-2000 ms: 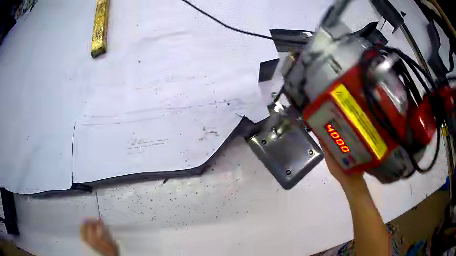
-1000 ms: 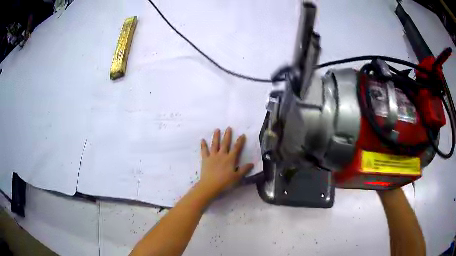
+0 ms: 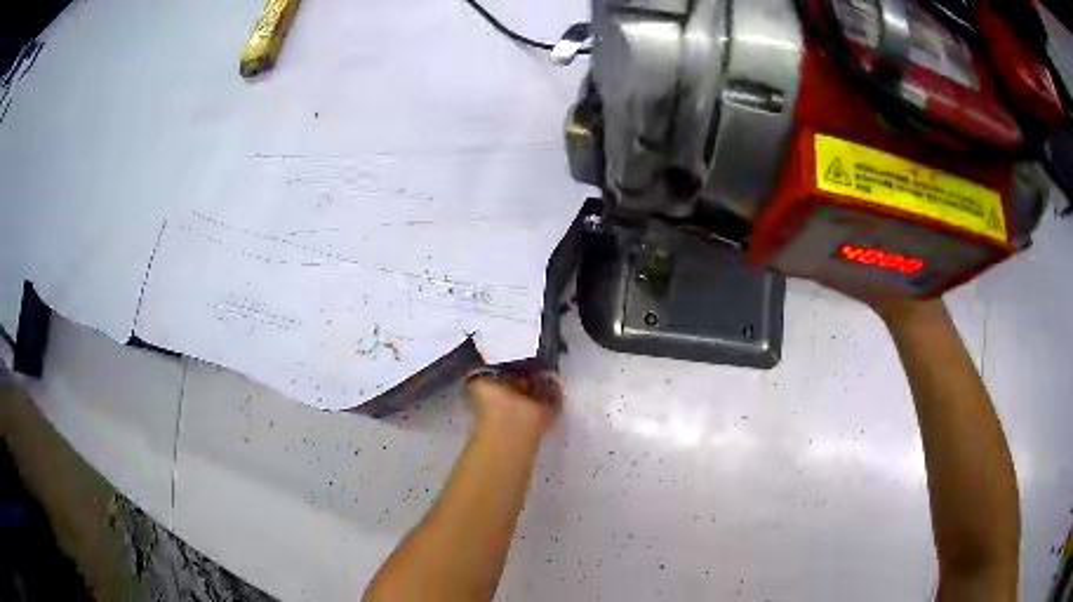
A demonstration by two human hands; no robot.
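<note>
The straight knife cutting machine point(image 3: 812, 153), with a silver and red motor body and lit digits, stands at the upper right. Its grey base plate point(image 3: 688, 308) is right of the lay. The white paper marker point(image 3: 353, 259) covers the lay, and the dark fabric lay point(image 3: 420, 379) shows at its stepped edge. My left hand point(image 3: 514, 394) is at the lay's near corner, fingers partly hidden, gripping the dark edge. My right hand point(image 3: 908, 308) is below the motor body, mostly hidden behind it; the wrist and forearm show. The blade is hidden.
A gold-yellow bar point(image 3: 270, 35) lies on the paper at the upper left. A black cord point(image 3: 506, 28) runs to the machine. A dark strip point(image 3: 32, 329) is at the far left. A bare limb point(image 3: 59, 494), its owner unclear, shows at the lower left.
My left hand has moved from flat on the paper to the lay's cut corner. The machine has moved farther from me, and the view has shifted. A cut recess now shows in the lay's edge.
</note>
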